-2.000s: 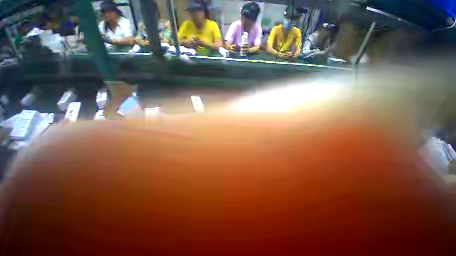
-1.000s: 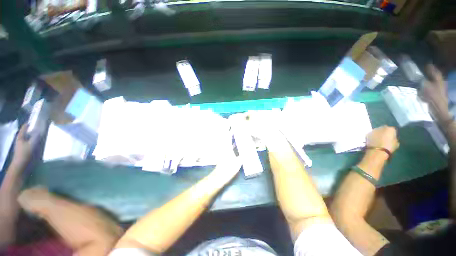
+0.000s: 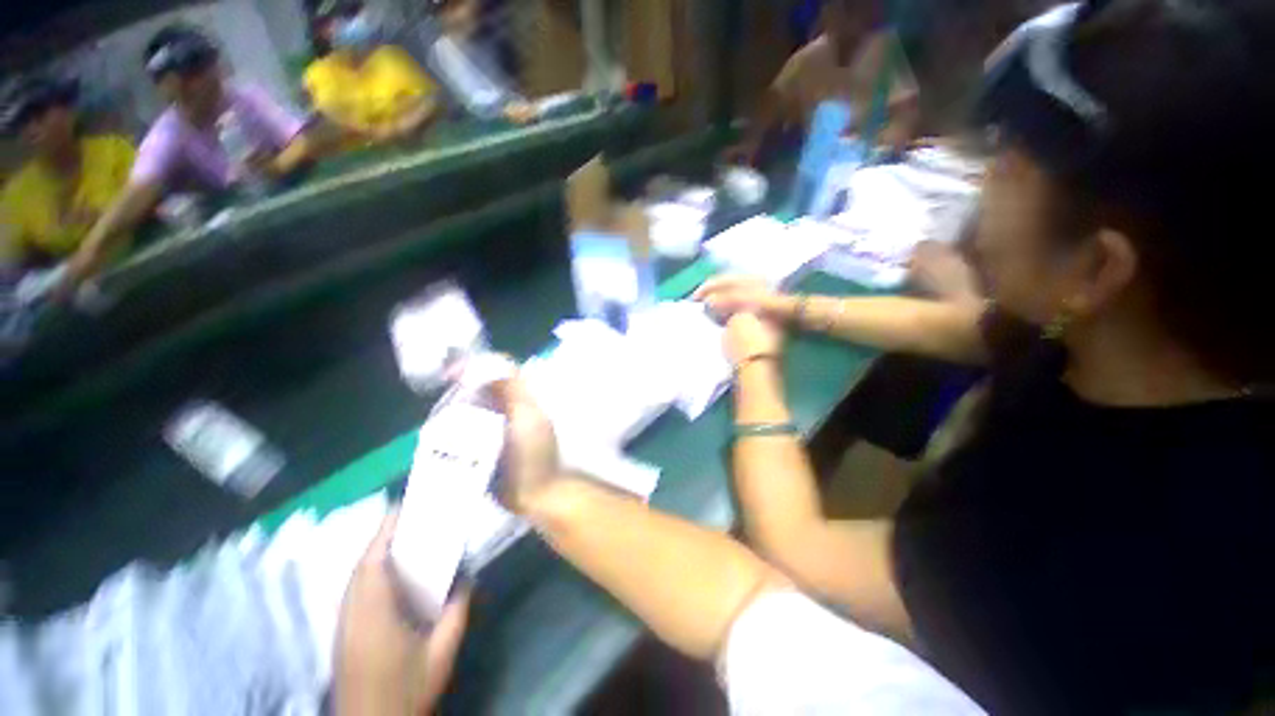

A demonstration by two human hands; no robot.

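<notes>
My left hand [image 3: 387, 636] grips the lower part of a slim white carton [image 3: 450, 490], which is tilted upright and has a short line of dark print. My right hand [image 3: 523, 445] is at the carton's upper end, its fingers beside a blurred whitish piece [image 3: 483, 375]. Whether it grips that piece or the carton cannot be told. White cartons or papers lie in an overlapping row [image 3: 182, 616] at the lower left. More white pieces [image 3: 601, 378] lie beyond my right hand.
A person in black [image 3: 1105, 546] sits close on my right, forearms over the bench. A blue-and-white display box [image 3: 608, 273] with a brown flap stands by the belt. Blurred white boxes [image 3: 224, 448] lie on the dark belt [image 3: 98, 483]. People in yellow and pink sit opposite.
The view has turned right and up, showing the neighbour and the people opposite. My hands, together over the white pile before, now have the printed carton raised between them.
</notes>
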